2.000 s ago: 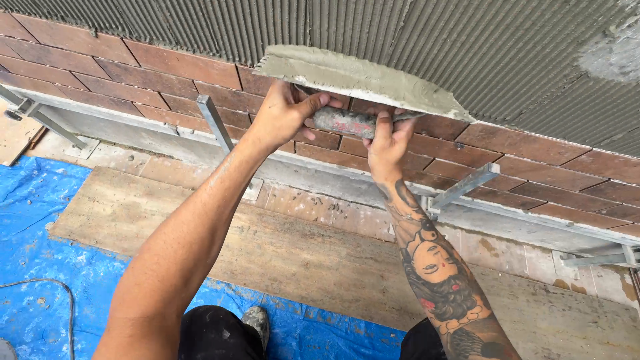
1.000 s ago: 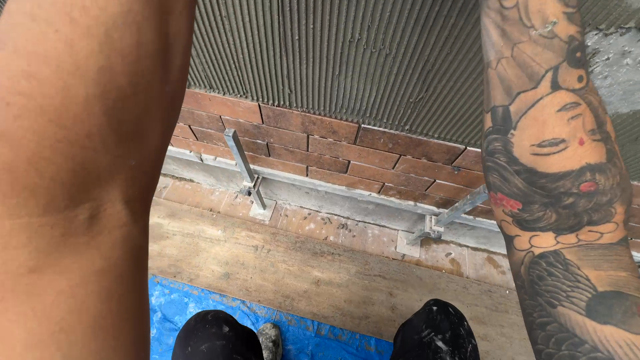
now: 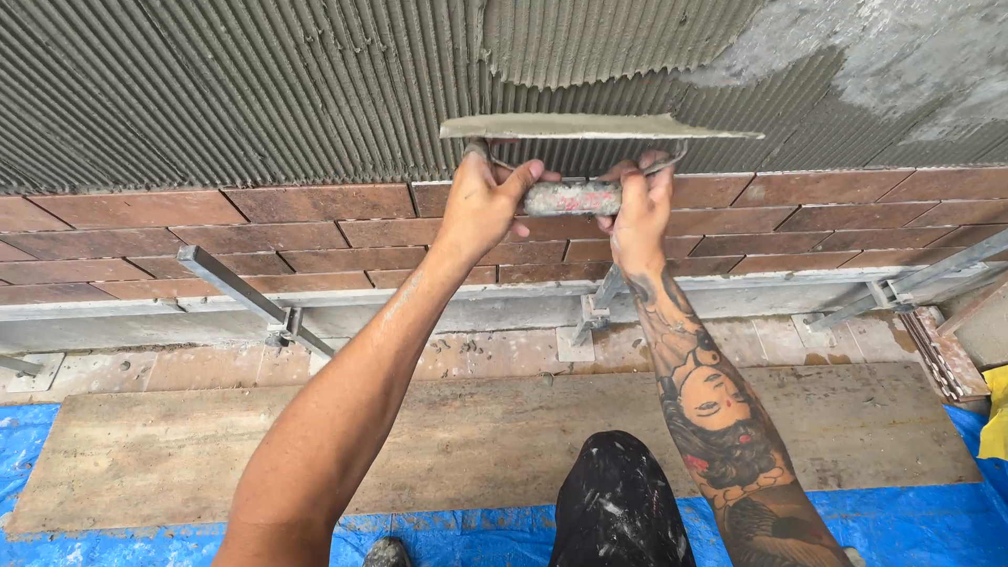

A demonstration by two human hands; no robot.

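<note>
Both my hands hold a notched trowel (image 3: 602,126) against the wall, its long blade level and coated with grey mortar. My left hand (image 3: 492,189) grips the left end, its thumb by the worn handle (image 3: 573,198). My right hand (image 3: 642,201) grips the right end, fingers around the metal bracket. The blade's notched edge is hidden. Combed mortar (image 3: 331,87) with upright ridges covers the wall around and above the blade. A thicker ridged patch (image 3: 598,39) ends in a ragged lower edge just above it. Rows of brown brick-shaped tiles (image 3: 319,202) lie below the mortar.
Metal support props (image 3: 236,287) stand along the wall's foot, under a ledge. A wooden board (image 3: 472,449) lies on blue plastic sheeting (image 3: 441,535). Stacked tiles (image 3: 937,354) and a yellow item (image 3: 996,413) are at the right. Thinly smeared wall (image 3: 929,63) shows at the upper right.
One second ago my hands were out of view above, with both forearms raised. Now hands and trowel are lower on the wall, near the top row of tiles. The view has shifted right.
</note>
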